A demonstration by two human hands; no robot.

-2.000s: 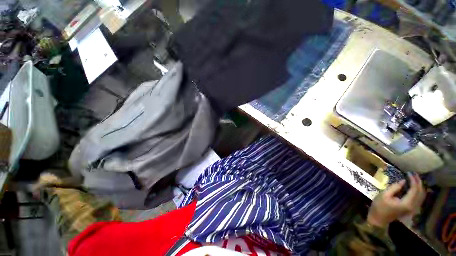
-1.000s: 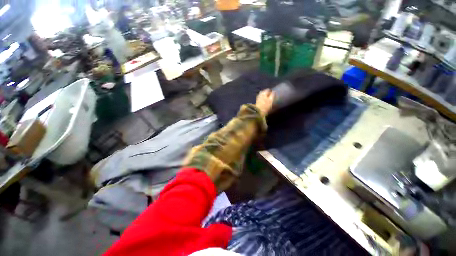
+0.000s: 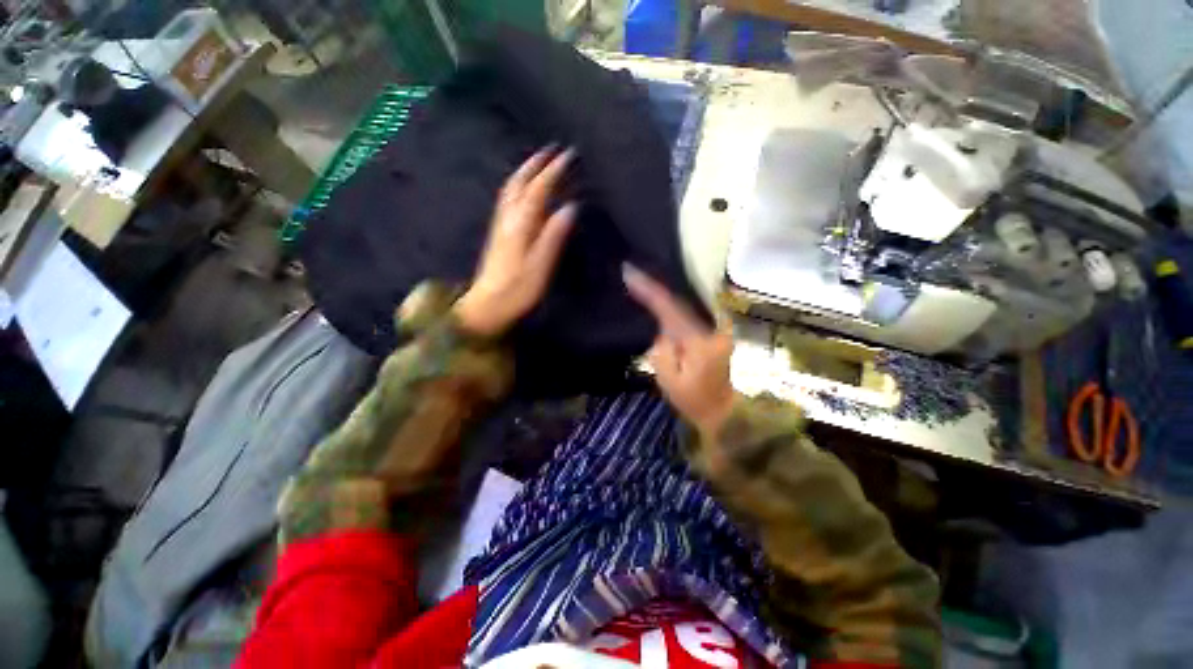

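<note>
A black garment piece [image 3: 432, 183] lies over the left end of the machine table, above the striped apron, and hangs off the table's edge. My left hand [image 3: 521, 248] rests on top of the cloth with its fingers spread. My right hand [image 3: 683, 350] is at the cloth's lower right edge, index finger extended over it; whether it pinches the cloth is hard to tell. The overlock machine [image 3: 798, 216] stands right of the cloth, and no cloth shows under its foot.
A grey garment [image 3: 249, 431] hangs at the lower left. A green crate [image 3: 353, 154] is behind the black cloth. Dark trimmings [image 3: 935, 390] lie by the machine. Orange-handled scissors [image 3: 1103, 429] lie at the table's right end. A person [image 3: 124, 111] is at the upper left.
The view has turned right. My left hand, first low at the left and then reaching to the black cloth, is now on it. My right hand has come from the machine to the cloth, which has moved nearer.
</note>
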